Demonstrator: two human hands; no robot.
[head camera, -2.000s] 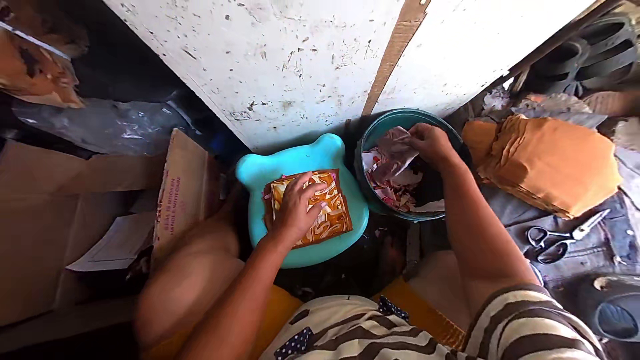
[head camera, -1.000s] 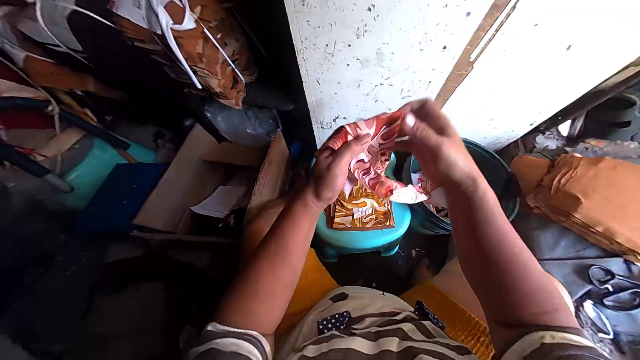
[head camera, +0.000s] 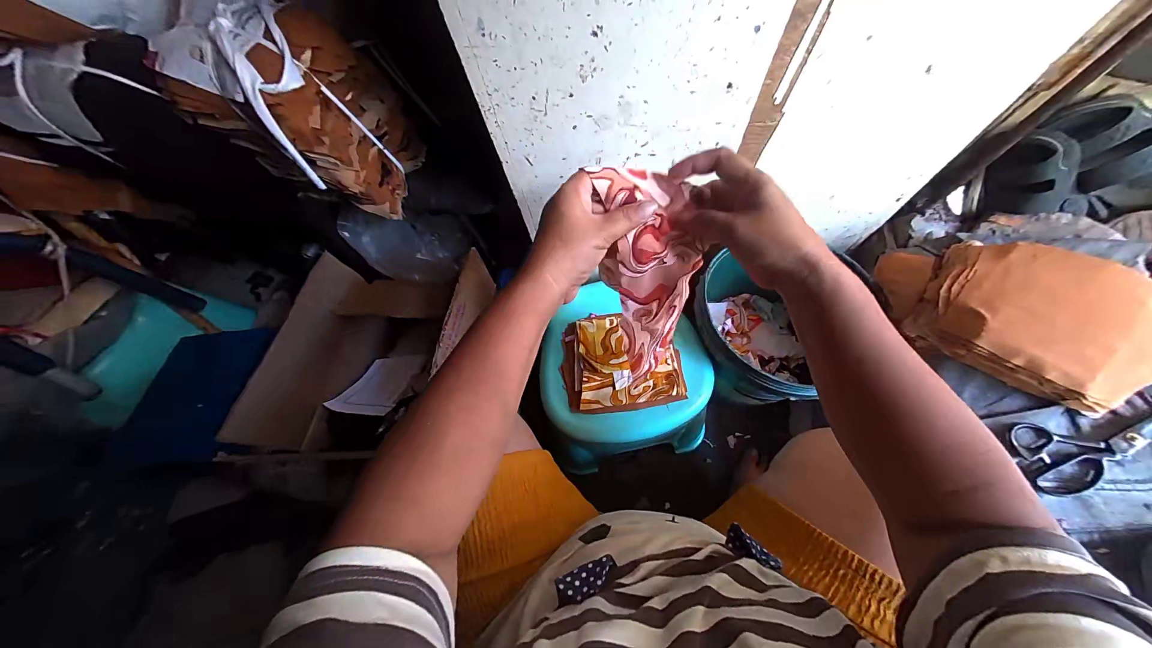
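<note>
A strip of pink and red swirl-patterned fabric hangs down from my hands, its lower end over a stack of orange-brown patterned fabric squares. That stack lies on a turquoise plastic stool. My left hand pinches the strip's upper left part between thumb and fingers. At its upper right edge is my right hand, with fingers bent around the cloth; the fingertips are partly hidden. Just right of the stool stands a teal bucket holding patterned fabric scraps.
Black-handled scissors and a pile of folded orange-brown fabric lie at the right. An open cardboard box stands left of the stool. Tied bundles of brown pieces are at the upper left. A white panel rises behind the stool.
Two seconds ago my left hand was on the patterned stack and my right hand held cloth over the bucket. Both hands are now raised above the stool with the pink strip, which hangs longer than one second ago.
</note>
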